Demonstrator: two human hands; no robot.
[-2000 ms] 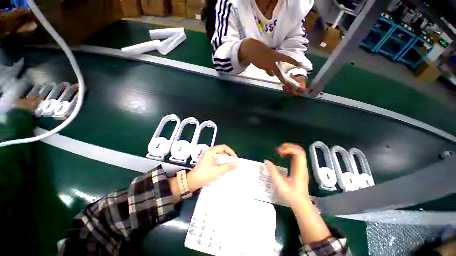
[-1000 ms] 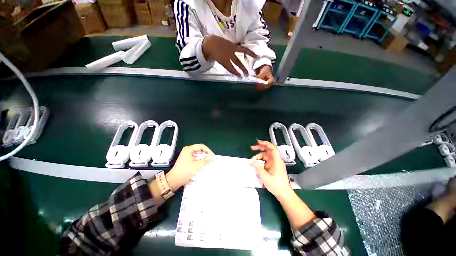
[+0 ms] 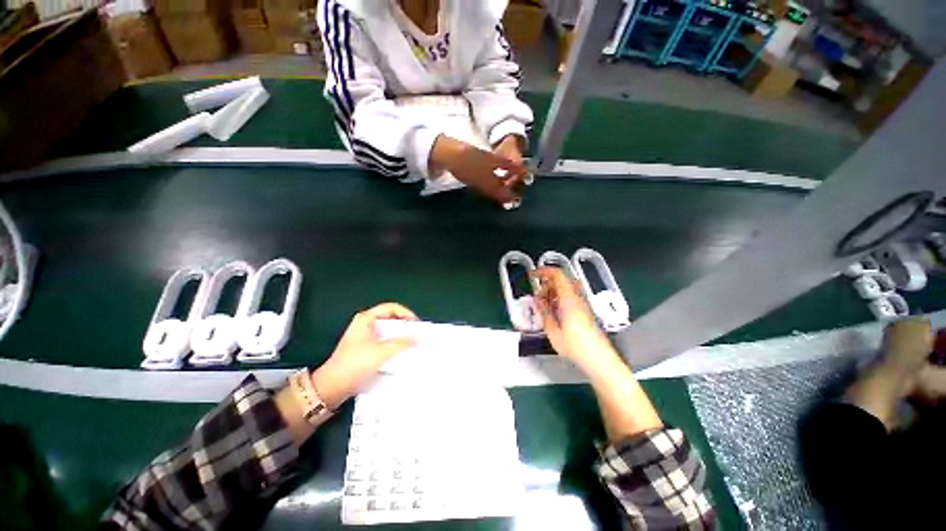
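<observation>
My left hand (image 3: 365, 351) holds the left end of a white label strip (image 3: 462, 351) between thumb and fingers. The strip lies over the top of a white stack of label sheets (image 3: 430, 456) with small grey marks at its lower left. My right hand (image 3: 563, 314) is off the strip, at a group of three white loop-shaped units (image 3: 522, 308) on the belt. Its fingers cover part of the middle unit; whether they hold a label cannot be seen. Another three loop units (image 3: 215, 330) stand in a row to the left.
A person in a white striped top works opposite. A slanting grey post (image 3: 747, 249) crosses the right side. Another person's hands are at the right, by bubble wrap (image 3: 742, 436). Folded white pieces (image 3: 213, 114) lie on the far ledge. A white cable (image 3: 12, 259) hangs at the left edge.
The loop units have shifted left in view. My right hand has left the strip's right end and moved to the right-hand group. My left hand still holds the strip.
</observation>
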